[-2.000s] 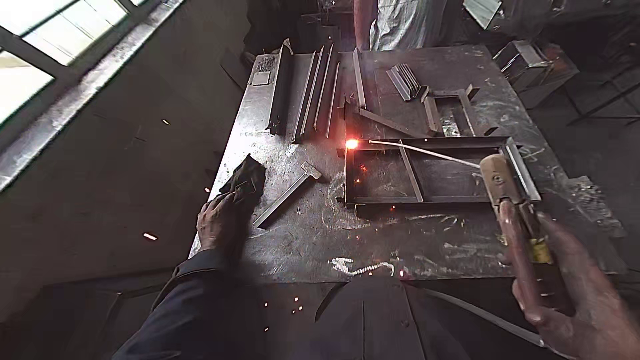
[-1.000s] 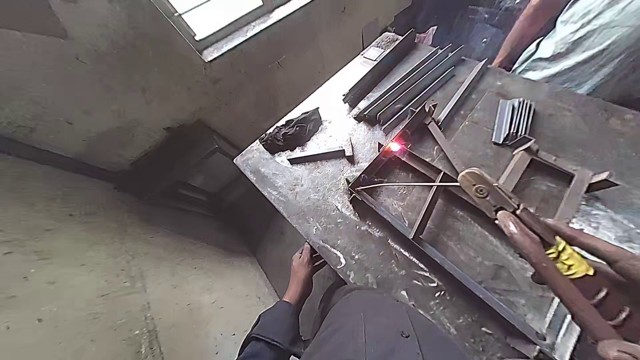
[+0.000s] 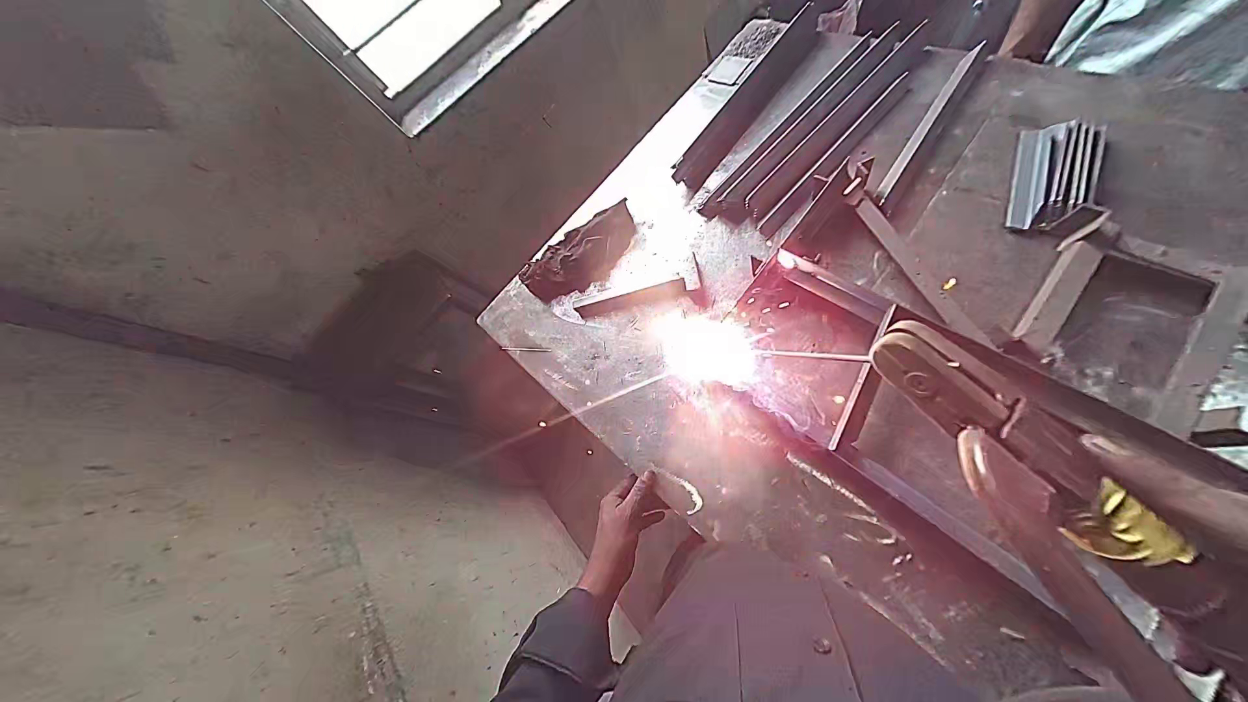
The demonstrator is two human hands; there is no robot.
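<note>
My right hand (image 3: 1160,487), partly hidden at the right, is closed on a welding electrode holder (image 3: 936,380) with yellow wrapping on its handle. A thin welding electrode (image 3: 814,356) reaches left from its jaws into a bright arc (image 3: 710,349). The glare hides the near left corner of a steel angle-iron frame (image 3: 863,390); another corner of that frame glows orange. My left hand (image 3: 629,522) rests on the near edge of the metal table (image 3: 585,390), its fingertips on the top. Beyond the arc lie a hammer (image 3: 634,295) and a dark crumpled cloth or glove (image 3: 585,252).
Long angle-iron bars (image 3: 819,127) lie along the far side, with a stack of short angle pieces (image 3: 1058,175) and a smaller steel frame (image 3: 1063,292) at the right. A person's light clothing (image 3: 1150,34) shows at the top right. A window (image 3: 400,39) is in the wall.
The electrode has moved from the glowing far corner to the near left corner, where a bright arc now burns. My left hand has left the dark cloth for the table edge. The view has turned strongly.
</note>
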